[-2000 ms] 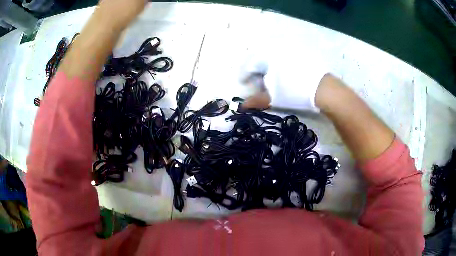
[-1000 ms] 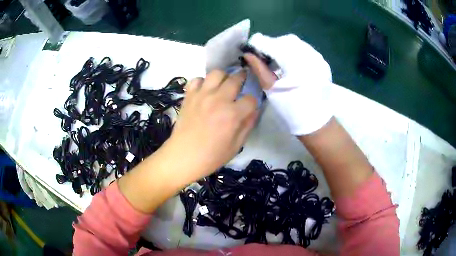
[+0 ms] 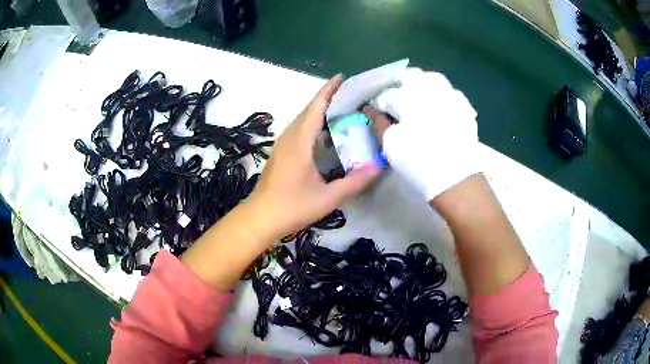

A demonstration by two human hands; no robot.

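Note:
An open box (image 3: 353, 146) is held above the worktable in front of me. Its pale grey lid flap (image 3: 367, 87) stands up, and a bluish-white shiny insert shows inside. My bare left hand (image 3: 303, 167) grips the box from the left side, thumb across its near edge. My right hand (image 3: 431, 131), in a white glove with bare fingertips, is at the box's right side. Its fingertips are partly hidden and blurred, so I cannot tell whether it holds anything. Coiled black cables lie in a left heap (image 3: 150, 170) and a near heap (image 3: 370, 291).
A white worktable (image 3: 527, 185) runs beside a green belt (image 3: 456, 50). A black box (image 3: 569, 122) lies on the belt at right, another dark box (image 3: 231, 15) at top. More cables (image 3: 616, 313) lie at far right. Off-white cloth (image 3: 41, 249) hangs at the left edge.
Both hands have come together around the box. Since a second ago, the box has tilted so its shiny insert shows, and the black item at the right fingers is no longer visible.

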